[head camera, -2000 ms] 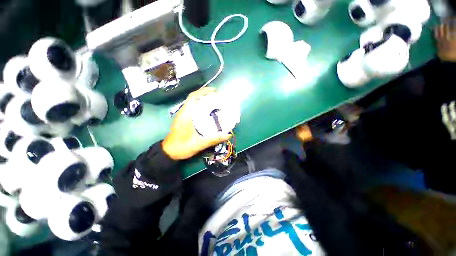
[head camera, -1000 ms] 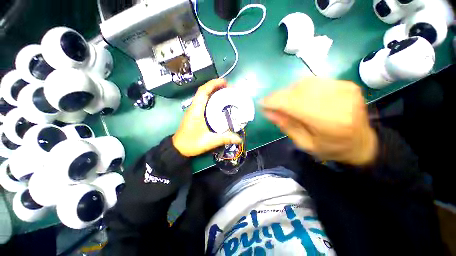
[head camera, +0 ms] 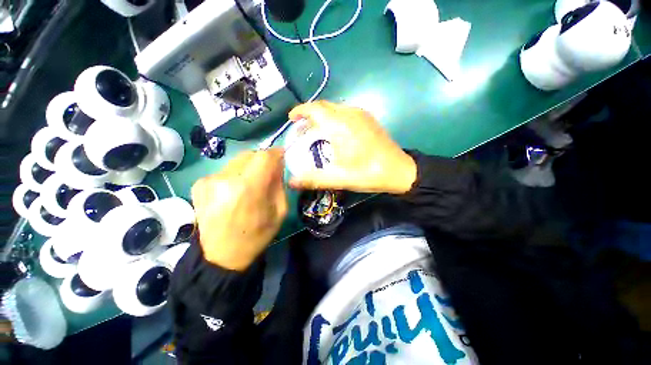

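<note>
A white camera base shell [head camera: 301, 151] is in my right hand [head camera: 357, 146], which grips it from the right with the thumb below and fingers above. A dark strip crosses the opening in its face. The dark, shiny inner head assembly [head camera: 323, 217] hangs below the shell on red and yellow wires, near the bench's front edge. My left hand [head camera: 241, 208] is closed at the shell's left side, its fingertips at or very near the rim. Whether it pinches something is hidden.
Many white cameras [head camera: 128, 234] are piled at the left. A screw feeder [head camera: 207, 64] stands behind my left hand, with a small dark part [head camera: 212, 147] beside it. A white cable [head camera: 325, 68], a curved shell [head camera: 414, 25], white scrap [head camera: 448, 46] and more cameras [head camera: 596, 36] lie behind.
My right hand has come in from the right and taken hold of the shell. My left hand has let go and moved to its left side, fingers now closed.
</note>
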